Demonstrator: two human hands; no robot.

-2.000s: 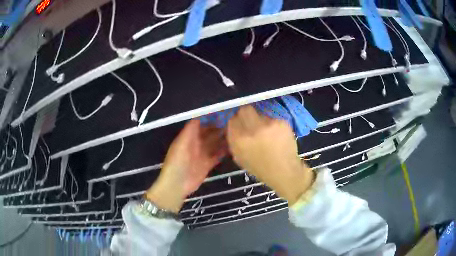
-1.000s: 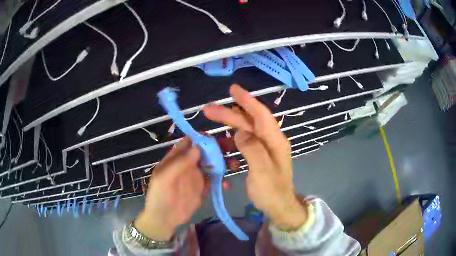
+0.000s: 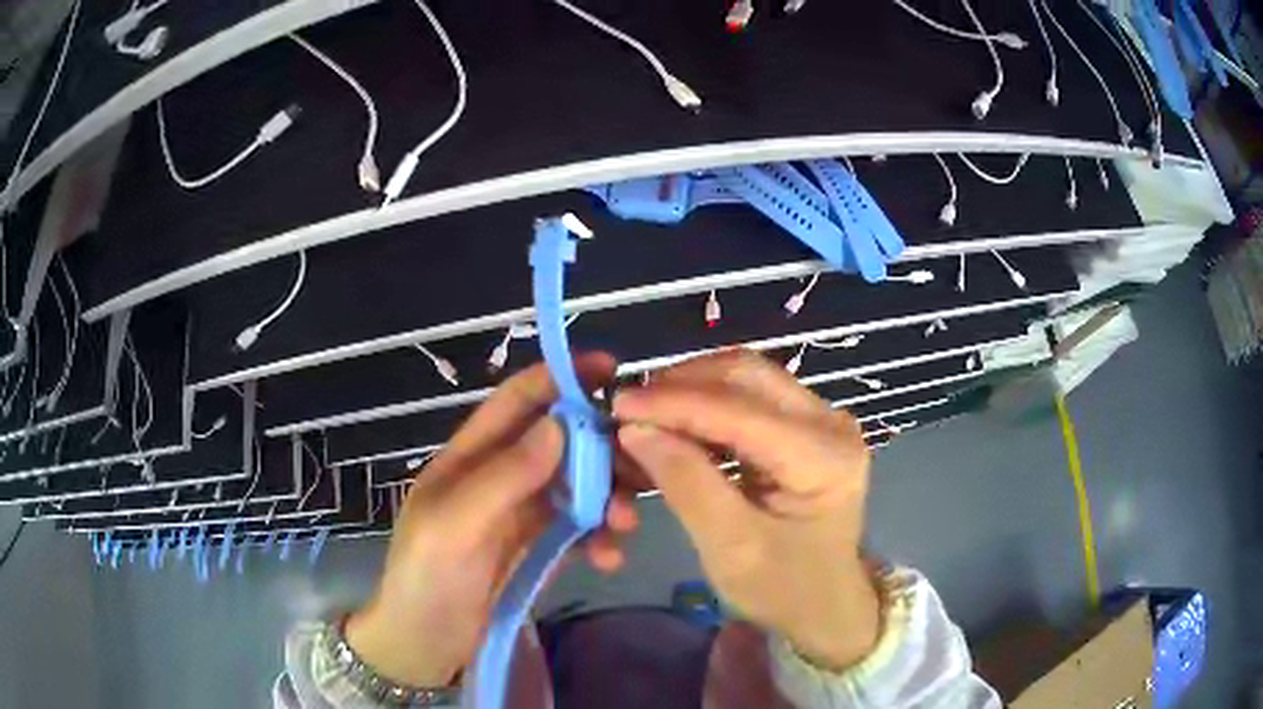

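A blue smartwatch (image 3: 589, 468) is held upright in front of the rack, its strap running up to a buckle end and curving down at the bottom. My left hand (image 3: 478, 513) grips the watch body from the left. My right hand (image 3: 762, 485) has thumb and forefinger pinched at the upper right side of the watch body. Something small and dark shows at those fingertips, too small to name. A loose bunch of blue watches (image 3: 817, 208) lies on the shelf behind, straps hanging over its white edge.
Black rack shelves (image 3: 457, 263) with white edges rise in tiers, with white charging cables (image 3: 682, 92) lying on them. Blue straps (image 3: 208, 547) hang at the lower left. White trays (image 3: 1087, 339) are at the right rack end. A cardboard box (image 3: 1094, 665) stands lower right.
Over two seconds my hands have come away from the bunch with one watch. Since the last second my open right hand has closed in on the watch body, and the watch has turned more upright.
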